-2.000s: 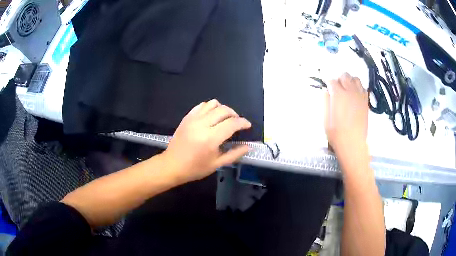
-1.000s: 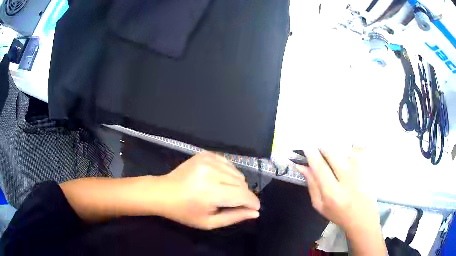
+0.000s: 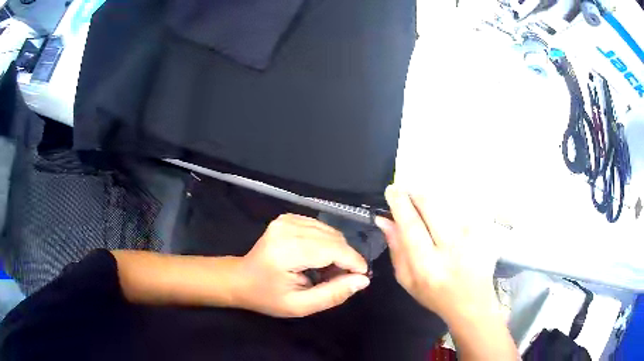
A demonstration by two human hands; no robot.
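Observation:
A black garment panel (image 3: 282, 127) lies on the white table, with a navy rounded piece (image 3: 236, 32) on top of it. My left hand (image 3: 300, 264) is below the table's front edge, its thumb and index fingertips pinched on a small dark strand or cloth edge, too small to tell which. My right hand (image 3: 438, 264) is at the panel's near right corner. Its fingers close on a small dark tool, which looks like thread snips (image 3: 382, 211) and is mostly hidden by the fingers.
Black-handled scissors (image 3: 575, 144) and other slim tools lie at the right. The white JACK machine (image 3: 611, 53) is at the upper right. A measuring tape (image 3: 342, 207) runs along the front edge. Checked cloth (image 3: 85, 218) hangs at the left. A phone-like dark item (image 3: 46, 60) is at the far left.
My right hand moved from beside the machine to the front edge, picking up the dark tool. My left hand left the panel, moved below the edge, and its fingertips closed.

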